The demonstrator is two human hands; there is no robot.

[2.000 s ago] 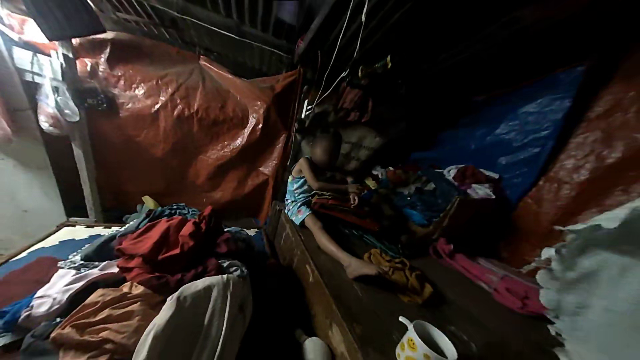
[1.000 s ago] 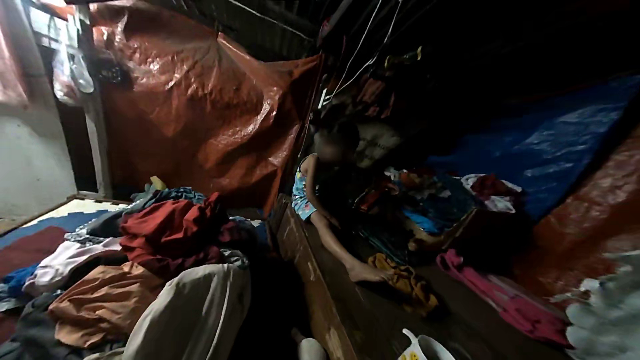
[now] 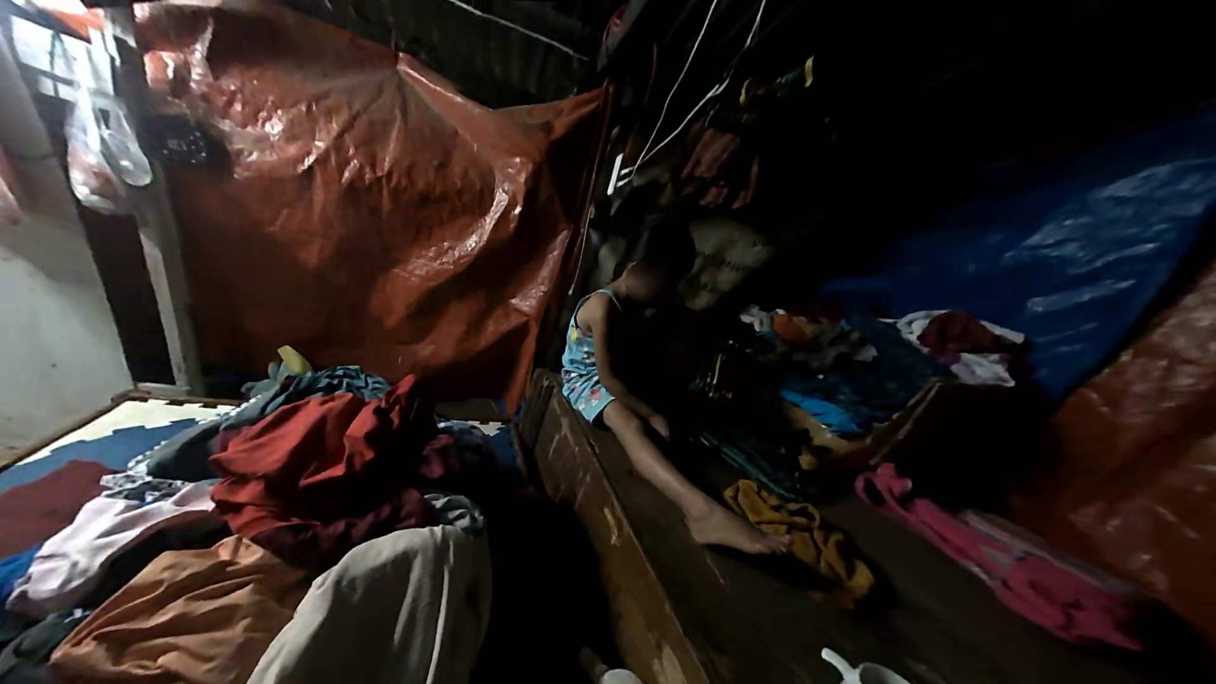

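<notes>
Neither of my hands shows in the head view. A pile of clothes lies at the lower left, with a red garment (image 3: 304, 456) on top, an orange-brown garment (image 3: 190, 608) and a beige cloth (image 3: 389, 608) in front. On a dark wooden platform to the right sits another person (image 3: 594, 356) in a light blue patterned outfit, one leg stretched out. The foot is beside a mustard-yellow cloth (image 3: 807, 541). A pink garment (image 3: 1007, 570) lies further right. Part of a white handled container (image 3: 869, 673) shows at the bottom edge.
The platform's raised wooden edge (image 3: 608, 532) runs beside a dark gap. An orange tarpaulin (image 3: 361, 209) covers the back wall, and a blue one (image 3: 1073, 247) hangs at the right. A box (image 3: 907, 418) heaped with clothes stands behind the pink garment. Plastic bags (image 3: 90, 157) hang at the left.
The seated person's arms, held forward over cloth two seconds ago, are now lower, with a hand near the leg. The view has shifted, and the white container has mostly left it.
</notes>
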